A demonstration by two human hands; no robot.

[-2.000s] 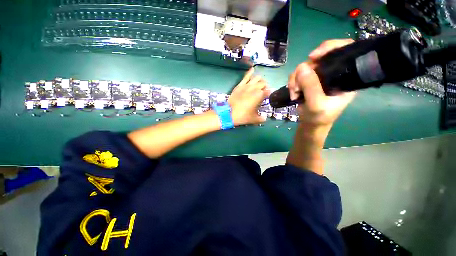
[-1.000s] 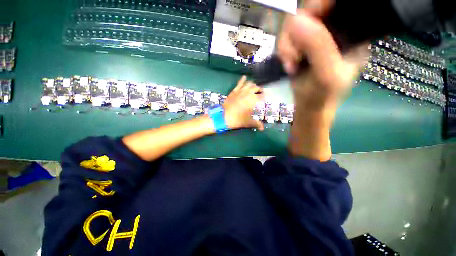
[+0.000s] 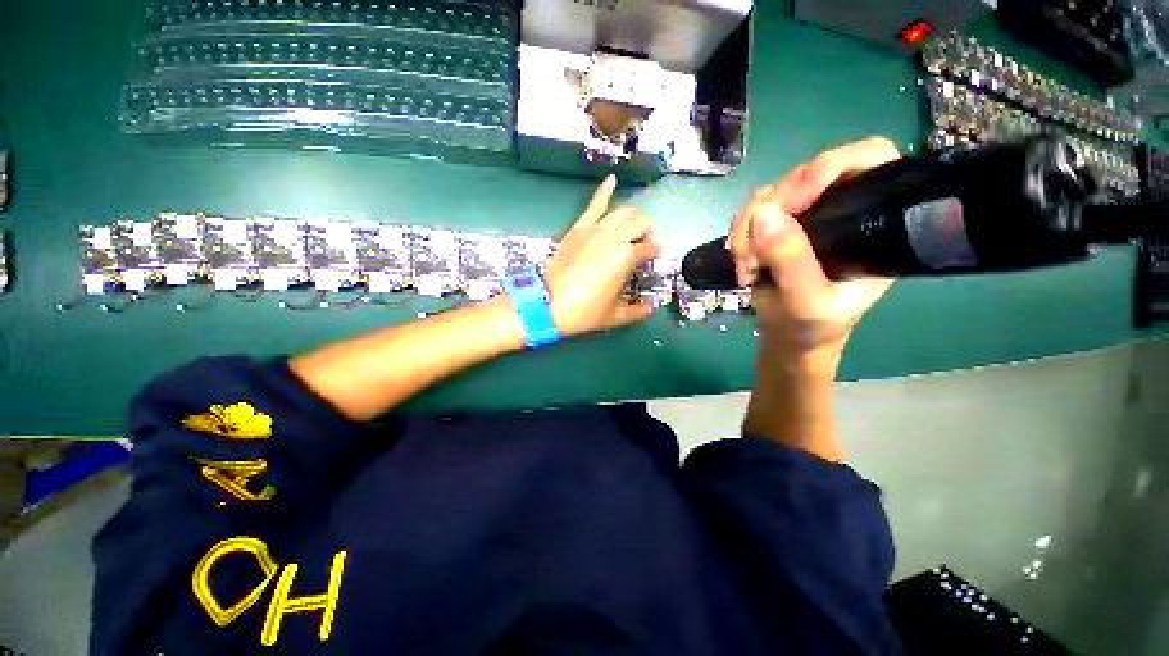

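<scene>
A close-packed row of joined assemblies (image 3: 331,256) lies across the green mat, with thin lead wires along its lower edge. My left hand (image 3: 600,267) rests over the right part of the row, fingers spread, index finger pointing towards the screw feeder; its fingers cover some pieces. My right hand (image 3: 810,256) is shut around the black electric screwdriver (image 3: 942,212). The screwdriver lies nearly level, its nose pointing left over the row's right end, just right of my left fingers. The bit tip is too small to tell.
The screw feeder (image 3: 551,109) stands behind the row. A clear blister tray (image 3: 321,77) lies at the back left. More circuit boards (image 3: 981,115) lie in rows at the right. A grey box with a red light (image 3: 872,16) stands at the back right.
The screwdriver went up over the screw feeder's front one second ago and is now back down at the row. My left hand has shifted slightly left along the row.
</scene>
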